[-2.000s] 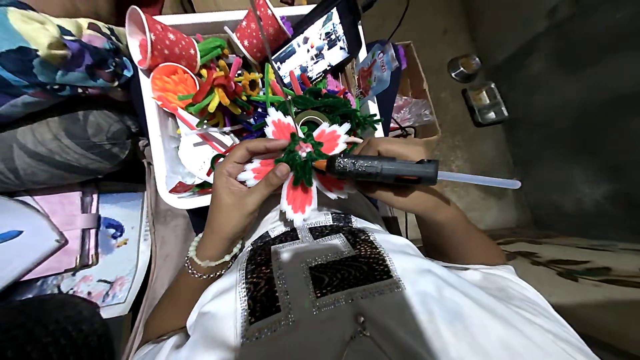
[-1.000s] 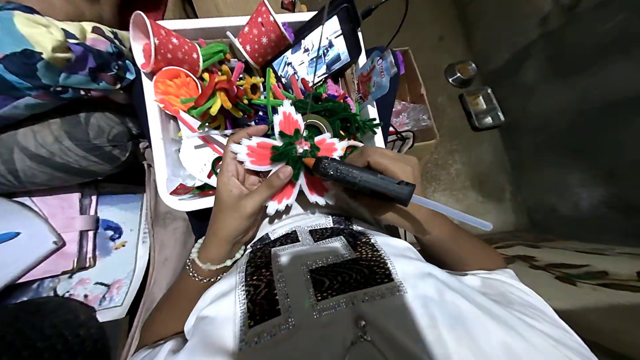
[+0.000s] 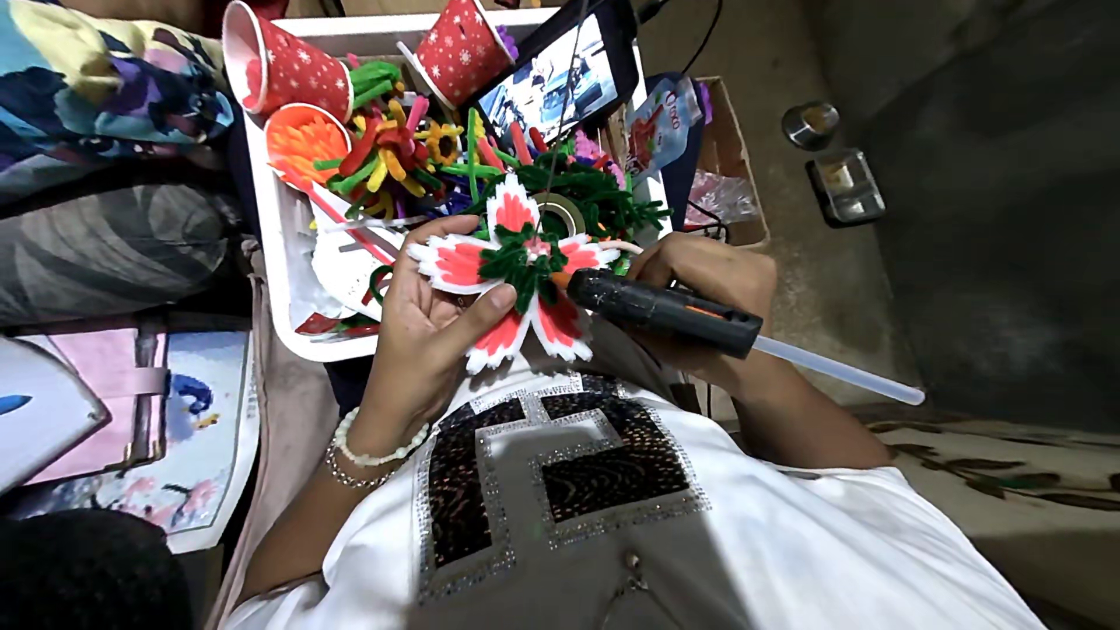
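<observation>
A pipe-cleaner flower (image 3: 512, 271) with white-edged red petals and a green centre lies in my left hand (image 3: 429, 306), thumb over a lower petal. My right hand (image 3: 709, 289) grips a black hot glue gun (image 3: 665, 306) at the right, part of the grip hidden behind its body. The gun's orange nozzle touches or nearly touches the green centre. A clear glue stick (image 3: 840, 371) juts from the gun's rear end. Behind the flower stands a roll of tape (image 3: 560, 214), partly covered by a petal.
A white tray (image 3: 284, 297) beyond my hands holds colourful pipe cleaners (image 3: 394, 157), red patterned paper cups (image 3: 302, 74) and a phone (image 3: 569, 79) with a lit screen. To its right is a cardboard box (image 3: 744, 175). Cushions (image 3: 114, 254) and a pink folder (image 3: 96, 385) lie at the left.
The rear of the glue gun has swung lower, tilting the gun and its glue stick more steeply, while the nozzle stays by the flower's centre. The flower remains in my left hand.
</observation>
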